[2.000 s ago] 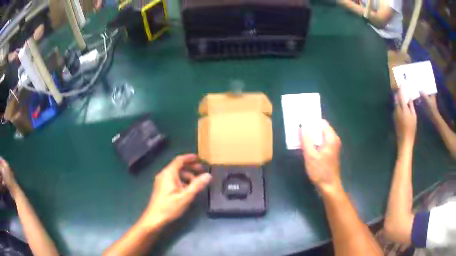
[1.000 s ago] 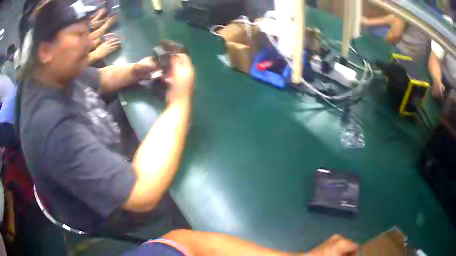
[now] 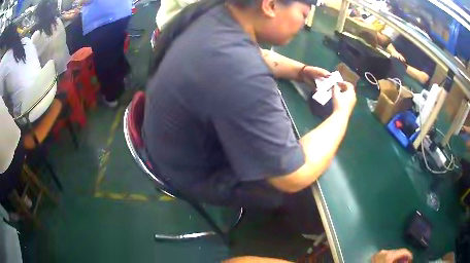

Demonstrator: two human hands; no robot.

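My left hand point(image 3: 392, 256) shows at the bottom edge, lower right, mostly cut off and blurred; whether it grips anything cannot be told. Part of my left forearm shows along the bottom edge. A closed black retail box point(image 3: 418, 228) lies on the green worktable point(image 3: 361, 195), a little above and right of my left hand. A small brownish patch at the bottom edge, right of the hand, is too cut off to tell. My right hand is not in view.
A seated co-worker point(image 3: 221, 102) at the table's pale edge holds white folded paper point(image 3: 327, 88). Farther back are a brown carton point(image 3: 390, 100), blue bin point(image 3: 403, 128), power strip point(image 3: 437, 154) and cables. A clear bag point(image 3: 433, 201) lies behind the box. Red stools point(image 3: 82, 77) stand left.
The view has swung left, away from the open box and my right hand. The black box now shows at the lower right. The co-worker now holds white paper instead of a dark item.
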